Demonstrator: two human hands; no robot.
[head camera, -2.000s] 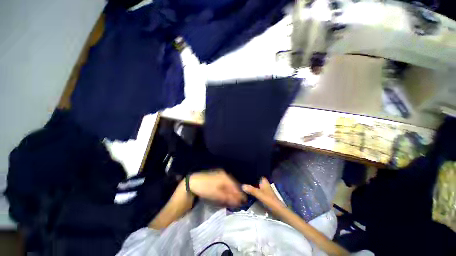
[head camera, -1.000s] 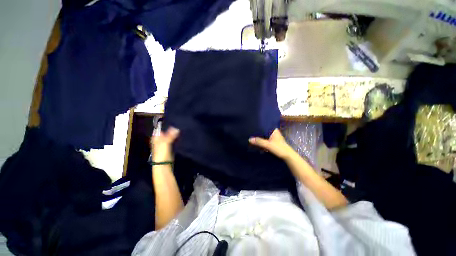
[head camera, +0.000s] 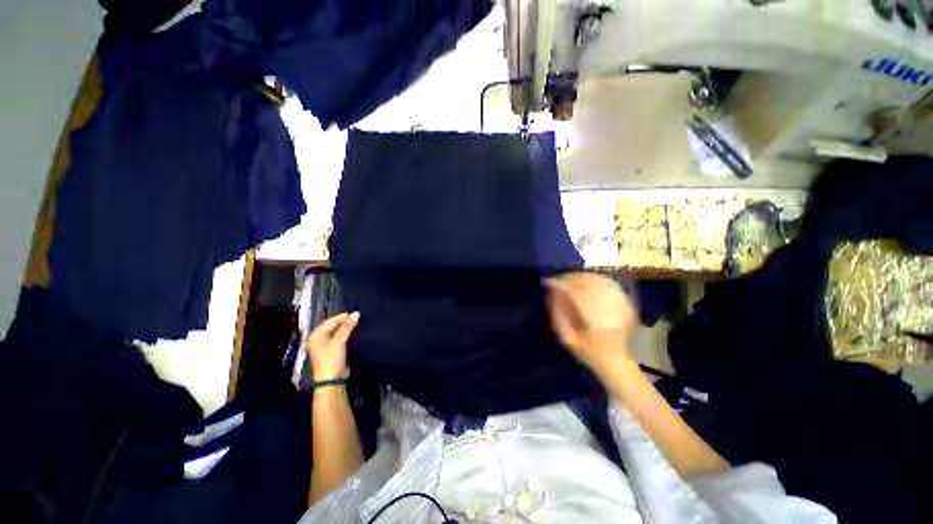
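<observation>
A large dark navy cut panel (head camera: 440, 225) lies on the white table and drapes over the table edge onto the lap. Its far right corner is under the presser foot and needle (head camera: 525, 128) of the sewing machine (head camera: 655, 41). A lighter navy strip runs down its right side. My left hand (head camera: 330, 346) pinches the panel's left edge below the table edge. My right hand (head camera: 596, 315), slightly blurred, is on the panel's right edge, thumb and fingers close together at the cloth.
Navy cut pieces (head camera: 153, 194) spread at left and behind. Black garment heaps lie at far left (head camera: 82, 409) and right (head camera: 778, 338). Dark snips (head camera: 721, 146) lie on the machine bed. An open drawer (head camera: 268, 328) shows under the table edge. Yellowed tape (head camera: 670, 233) covers the front edge.
The panel came up from the lap to the needle between the first and second frames. Since then my left hand has moved slightly down and my right hand has closed at the right edge.
</observation>
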